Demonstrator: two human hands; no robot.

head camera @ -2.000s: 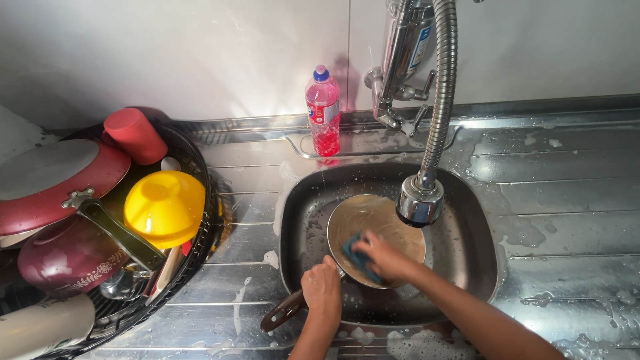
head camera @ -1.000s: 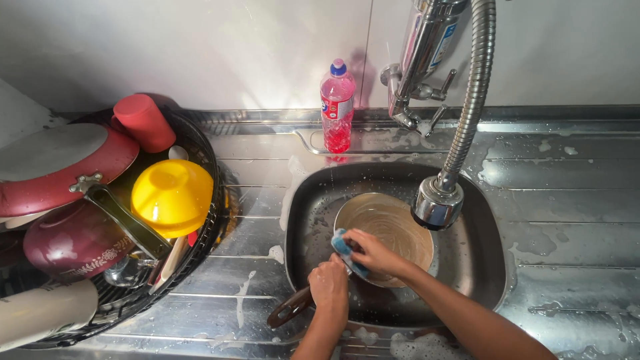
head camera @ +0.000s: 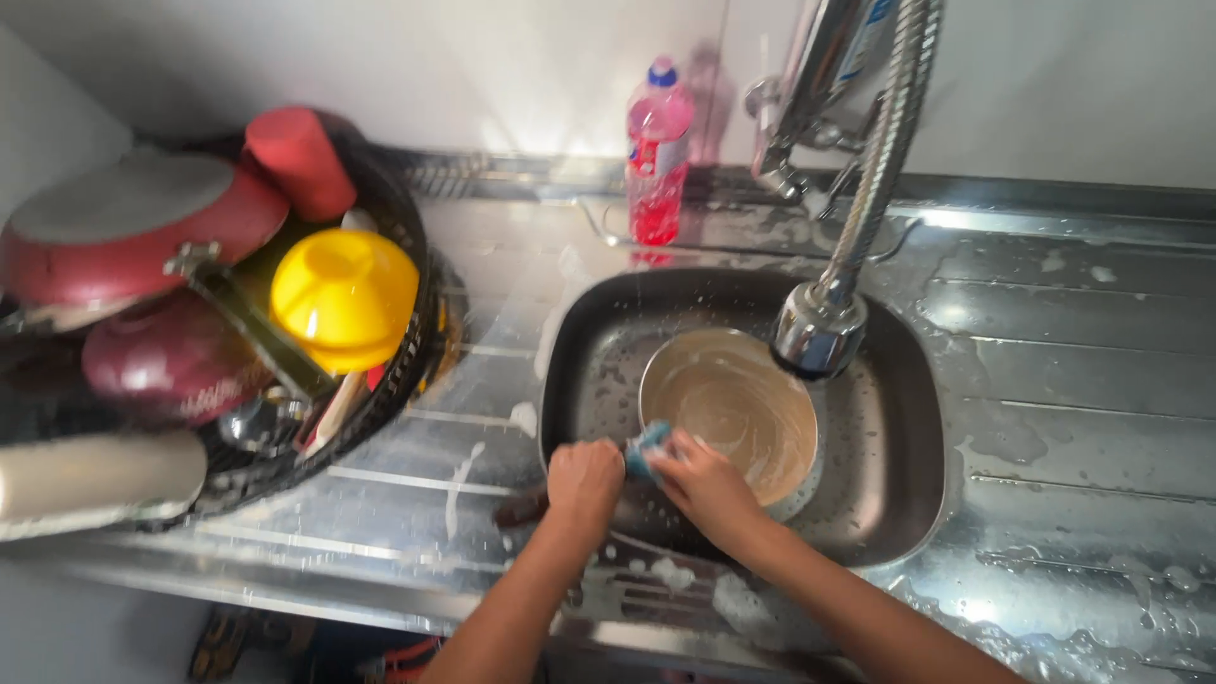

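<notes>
Soapy film coats the inside of a round pan (head camera: pixel 731 408), which sits in a dark sink basin (head camera: pixel 893 446). My left hand (head camera: pixel 586 483) is closed around the pan's handle (head camera: pixel 521 509), whose end sticks out past the basin's left edge. My right hand (head camera: pixel 701 480) holds a blue sponge (head camera: pixel 646 450) against the near left side of the pan, where the handle begins. A chrome faucet head (head camera: pixel 819 332) on a flexible metal hose hangs over the pan's right rim; no water stream shows.
A black dish rack (head camera: pixel 404 351) at left holds a yellow bowl (head camera: pixel 344 299), a red pan (head camera: pixel 142 237), a red cup (head camera: pixel 300 163) and other dishes. Behind the basin stands a bottle of pink liquid (head camera: pixel 657 152). Suds lie on the steel counter (head camera: pixel 1064 380).
The sponge in my right hand has moved from the pan's inside to its handle side. My left hand has kept hold of the handle.
</notes>
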